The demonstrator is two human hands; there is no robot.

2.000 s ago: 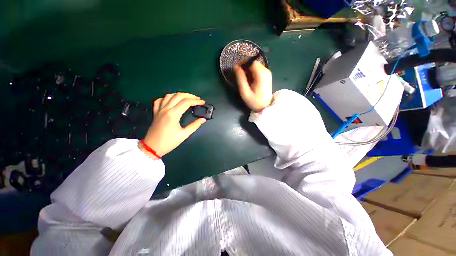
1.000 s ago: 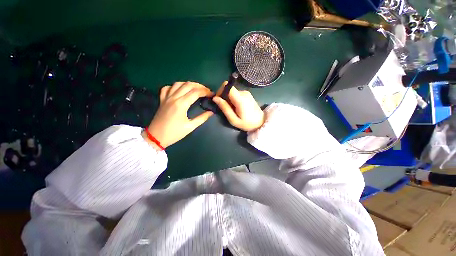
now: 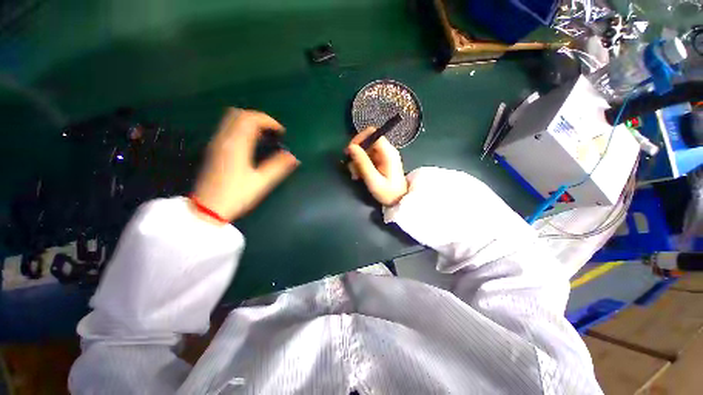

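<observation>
My left hand [image 3: 237, 163], blurred, holds a small black plastic housing [image 3: 269, 145] between thumb and fingers, left of centre over the green mat. My right hand [image 3: 375, 166] holds a short black pen-like tool [image 3: 383, 131], its far end over the round parts dish [image 3: 363, 103]. The dish holds tiny silvery-coppery grains. Another black housing [image 3: 322, 52] lies alone on the mat, up and left of the dish. A dark heap of housings [image 3: 146, 166] lies at the left.
Right of the dish stand thin metal tools [image 3: 496, 129] and a white box [image 3: 569, 143] with a blue tube. A blue bin [image 3: 515, 17] sits on a wood-edged board [image 3: 472, 51] at the top. Cartons [image 3: 628, 339] are at lower right. Several housings lie on a pale strip at lower left.
My hands have parted. My left hand has moved left with a housing; my right hand's tool now reaches over the dish. A lone housing now shows on the mat above.
</observation>
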